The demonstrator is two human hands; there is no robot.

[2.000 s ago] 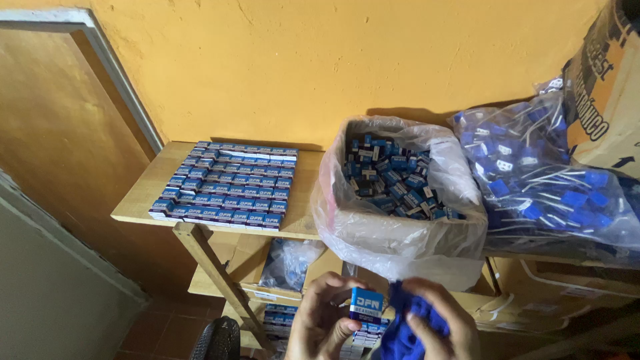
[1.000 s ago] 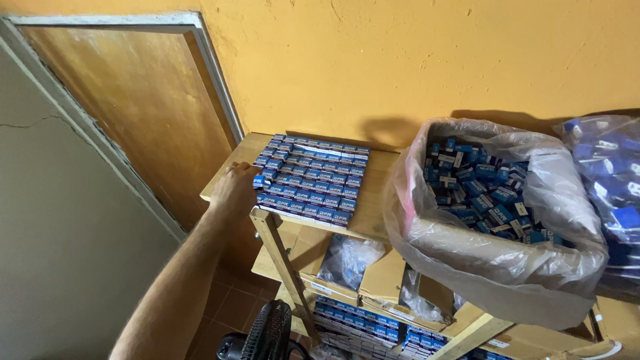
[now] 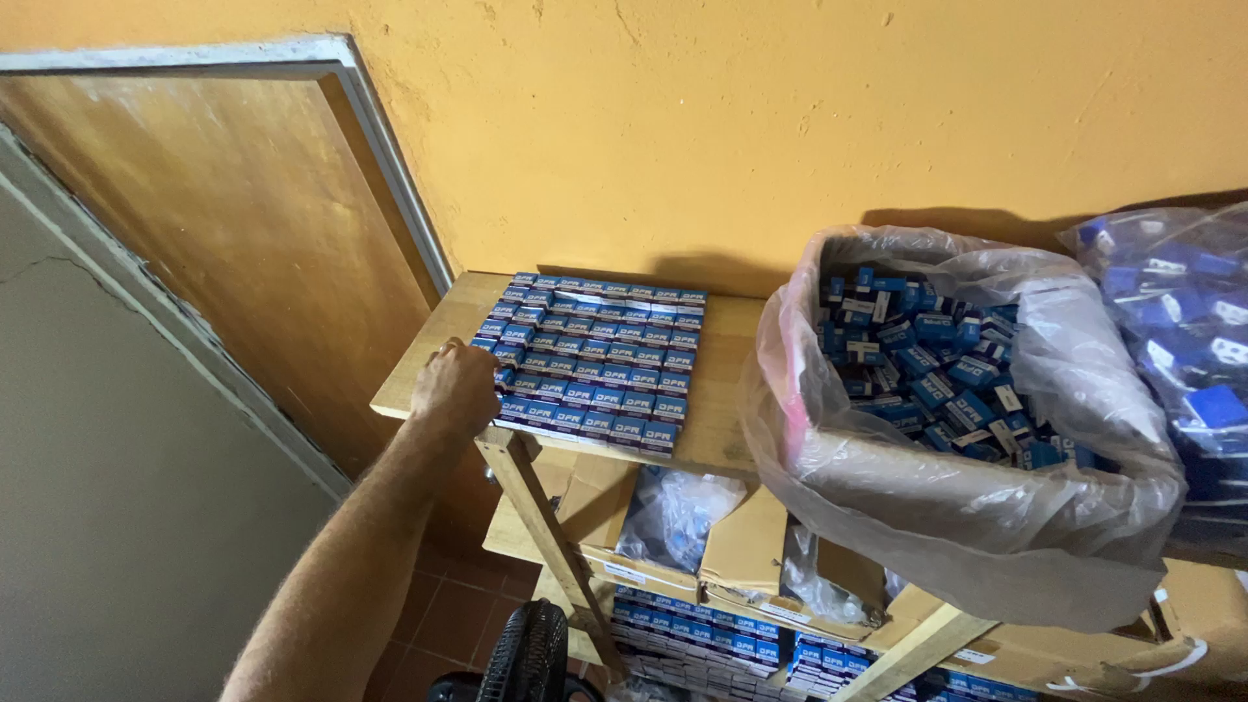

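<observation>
My left hand (image 3: 456, 386) reaches to the left edge of a block of small blue and white cartons (image 3: 595, 366), which stand in rows on a wooden shelf top (image 3: 726, 390). Its fingertips are at a carton at the block's left side; the hand itself hides most of that carton, so whether it is gripped does not show. To the right, a box lined with clear plastic (image 3: 936, 478) holds many loose cartons (image 3: 936, 366) of the same kind. My right hand is out of view.
A plastic bag of blue items (image 3: 1175, 312) lies at the far right. Open cardboard boxes (image 3: 736, 556) and more stacked cartons (image 3: 697, 629) are on the lower shelves. A black fan (image 3: 526, 653) stands at the bottom, with a wooden door (image 3: 224, 224) at the left.
Two seconds ago both hands were low in front, with a carton in the left and blue material in the right. My left hand has moved to the block's left edge; the right has left view.
</observation>
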